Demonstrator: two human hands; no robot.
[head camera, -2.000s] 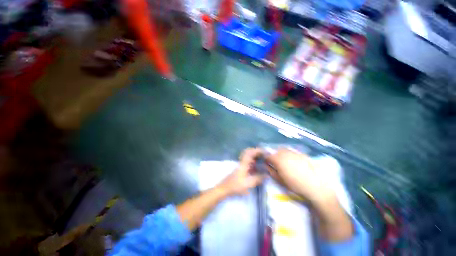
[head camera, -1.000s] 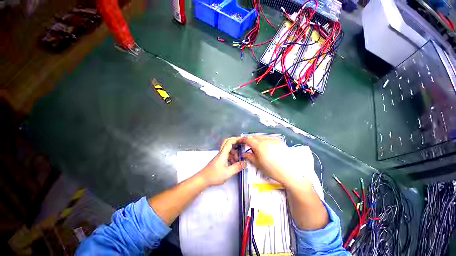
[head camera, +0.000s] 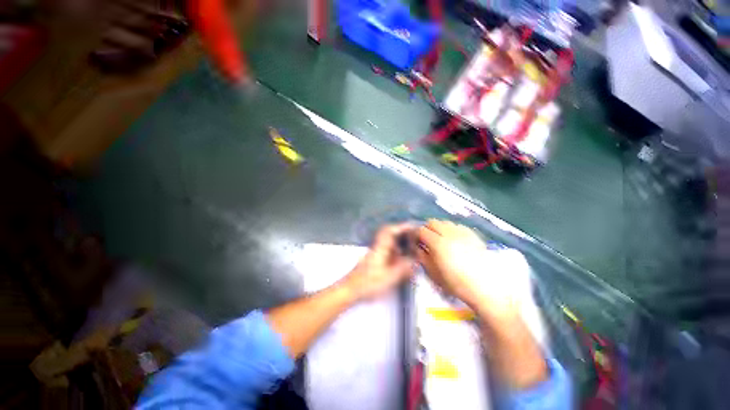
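Note:
The long shallow housing (head camera: 450, 340) lies lengthwise in front of me, with a dark rim along its left side and yellow patches on its white inner face. It rests on a white sheet (head camera: 348, 344). My left hand (head camera: 387, 263) and my right hand (head camera: 452, 256) meet at the housing's far left corner. Their fingertips pinch a small dark part there, too blurred to name. Red and black leads (head camera: 415, 384) lie at the near end, along the left rim.
A yellow and black utility knife (head camera: 286, 148) lies at the left. Across the bench are blue bins (head camera: 384, 32), a red and white bottle (head camera: 316, 20) and units under red leads (head camera: 504, 96). Red leads (head camera: 600, 360) lie at the right. A pale grey case (head camera: 652, 72) stands far right.
The whole view has shifted and blurred, so the bench things sit lower and further right in the picture. Both hands remain together at the housing's far left corner.

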